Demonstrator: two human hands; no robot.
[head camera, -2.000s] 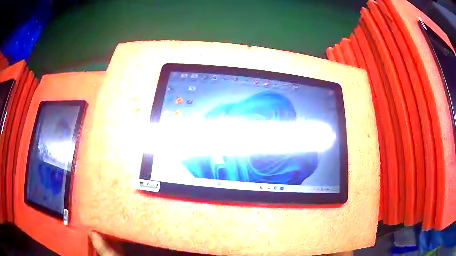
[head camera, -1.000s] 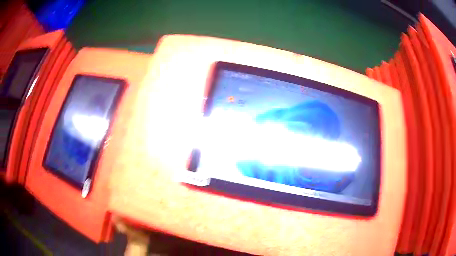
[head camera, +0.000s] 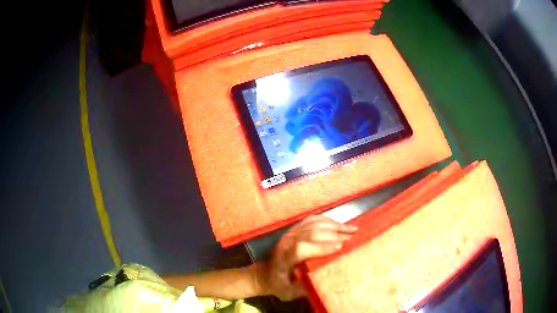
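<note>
A tablet computer (head camera: 324, 119) lies on an orange-red foam sheet (head camera: 214, 171). Its screen shows a blue swirl desktop with white lamp glare, and a small white label is at its lower left corner. A second foam stack (head camera: 378, 263) is at the lower right, with a dark tablet (head camera: 473, 293) on it, cut off by the picture's bottom edge. My left hand (head camera: 311, 250) grips the near left edge of this stack, fingers along its side; part of the grip is hidden. My right hand is not in view.
Another layered foam stack (head camera: 275, 36) with a dark tablet (head camera: 211, 9) stands at the top. The green bench surface (head camera: 449, 98) runs along the right. Grey floor with a yellow line (head camera: 90, 159) is at the left. A narrow gap separates the two nearer stacks.
The view has swung left and turned, so the foam stack from the centre is now at the lower right. My left hand and sleeve now show fully at that stack's edge.
</note>
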